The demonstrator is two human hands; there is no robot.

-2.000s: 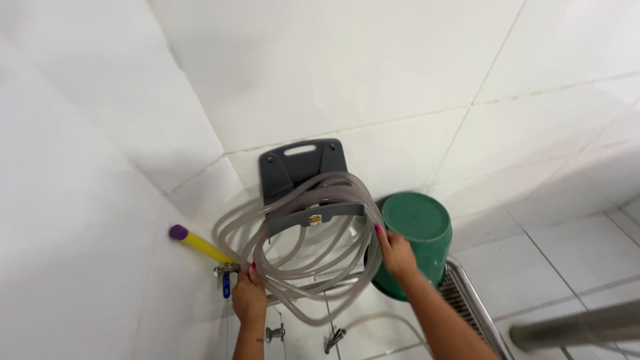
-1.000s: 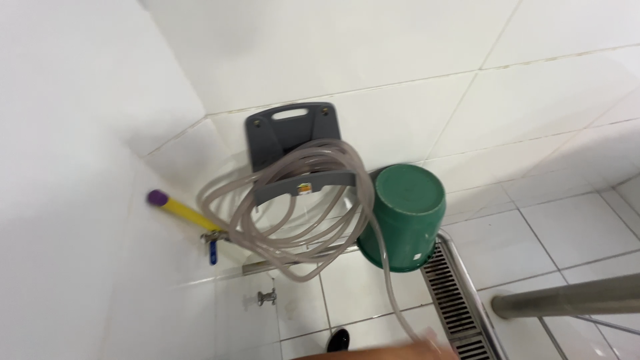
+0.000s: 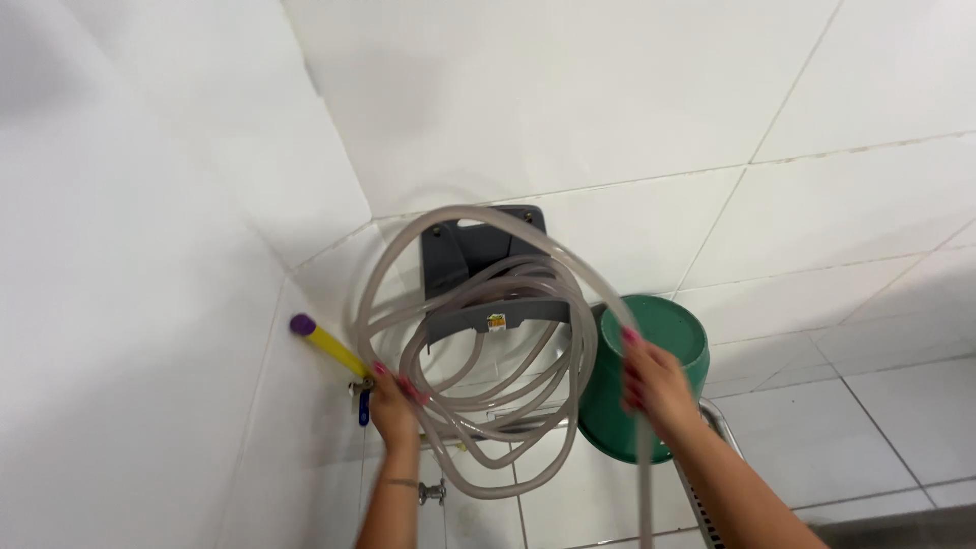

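Observation:
A translucent hose (image 3: 526, 488) lies in several coils on a dark grey wall-mounted hose holder (image 3: 499, 309). My left hand (image 3: 395, 404) is closed around the hose at the left side of the coils. Over the green bucket, my right hand (image 3: 656, 381) grips another stretch of the same hose, which arches over the top of the holder from the left and hangs down below the hand. The right hand is slightly blurred.
An upside-down green bucket (image 3: 663, 328) stands right of the coils, by a metal-framed floor grate (image 3: 698, 503). Left are a yellow tube with a purple cap (image 3: 328, 347) and a valve with a blue lever (image 3: 364, 408). A metal tap (image 3: 432, 492) is below.
Both hands are back at the hose after being mostly out of view a second ago. A loop of hose now arches above the holder, where the earlier frames show none.

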